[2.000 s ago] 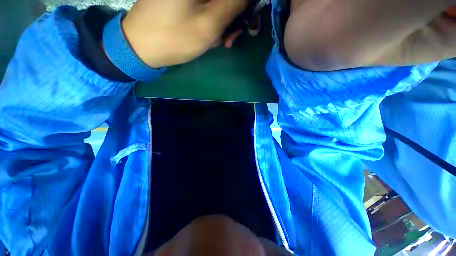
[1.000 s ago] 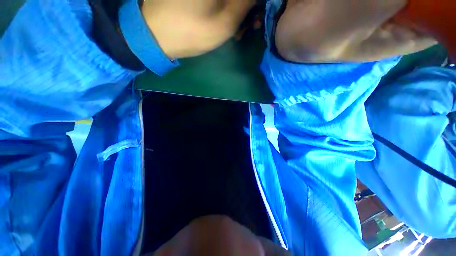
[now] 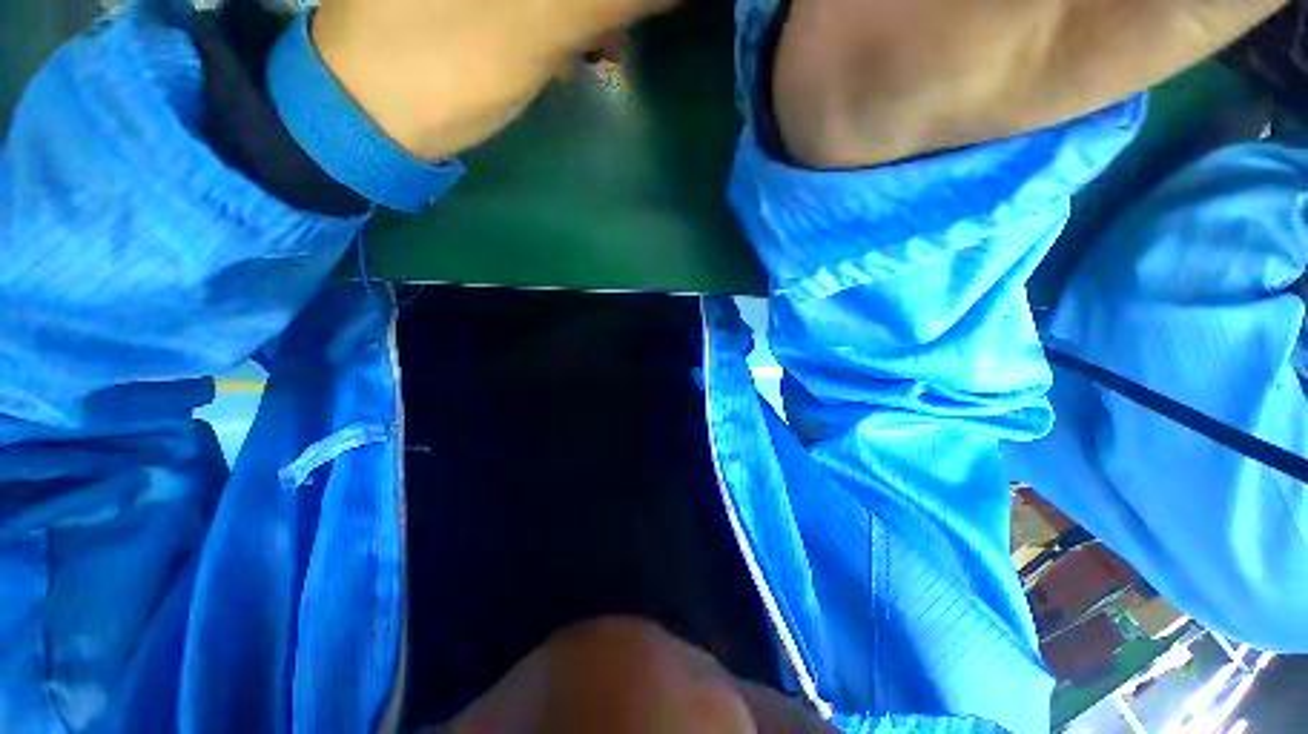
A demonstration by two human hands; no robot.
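Note:
My left hand [image 3: 459,65] reaches in at the top left, a blue wrist strap [image 3: 340,126] around its wrist over a dark cuff. Its fingers are cut off by the top edge or hidden, so what they hold cannot be told. A small blurred reddish and dark patch shows just beside it. My right hand [image 3: 975,65] is at the top right, seen mostly as wrist and the side of the palm. Its fingers are past the top edge. Both hands are over the green mat [image 3: 588,215]. No tool or unit can be made out clearly.
The bench's front edge runs across in front of my lap. A neighbour's blue sleeve [image 3: 1176,330] with a dark cable [image 3: 1176,412] is at the right. A dark object [image 3: 1274,50] lies at the top right corner. Blurred brown and bright shapes show at the lower right.
The orange shape at the top right is gone from view. My left hand and strap sit farther left than a second ago. My right sleeve has shifted slightly left, and more green mat shows between the hands.

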